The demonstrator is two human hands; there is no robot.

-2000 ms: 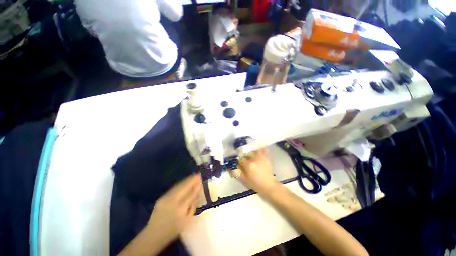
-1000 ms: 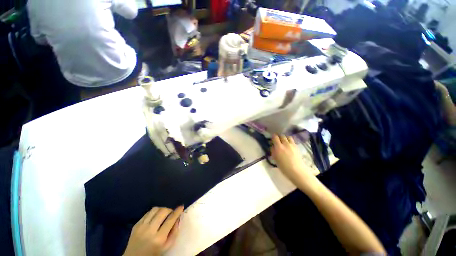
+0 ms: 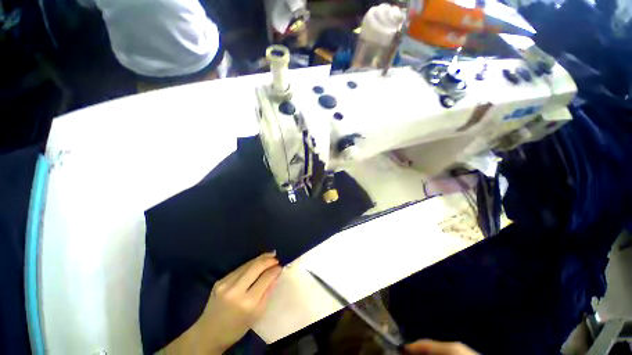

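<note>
The dark garment panel [image 3: 229,215] lies flat on the white table under the needle and presser foot [image 3: 292,194] of the white sewing machine [image 3: 388,121]. My left hand [image 3: 242,298] rests at the panel's near edge, thumb and fingertips together on the cloth edge. My right hand [image 3: 436,347] is at the bottom edge, partly cut off. It holds the dark shears [image 3: 353,307], whose long blades point up and left toward the panel's near edge. The handles are mostly hidden by the hand and the frame edge.
Dark scrap strips [image 3: 489,204] hang at the machine's right end. Large dark cloth heaps [image 3: 554,180] lie on the right. A thread cone [image 3: 381,28] and an orange and white carton [image 3: 447,21] stand behind the arm. A person in white [image 3: 163,35] is at the back left.
My right hand has moved from under the machine arm to the bottom edge, bringing the shears with it. My left hand has closed on the panel's near edge. The view has shifted.
</note>
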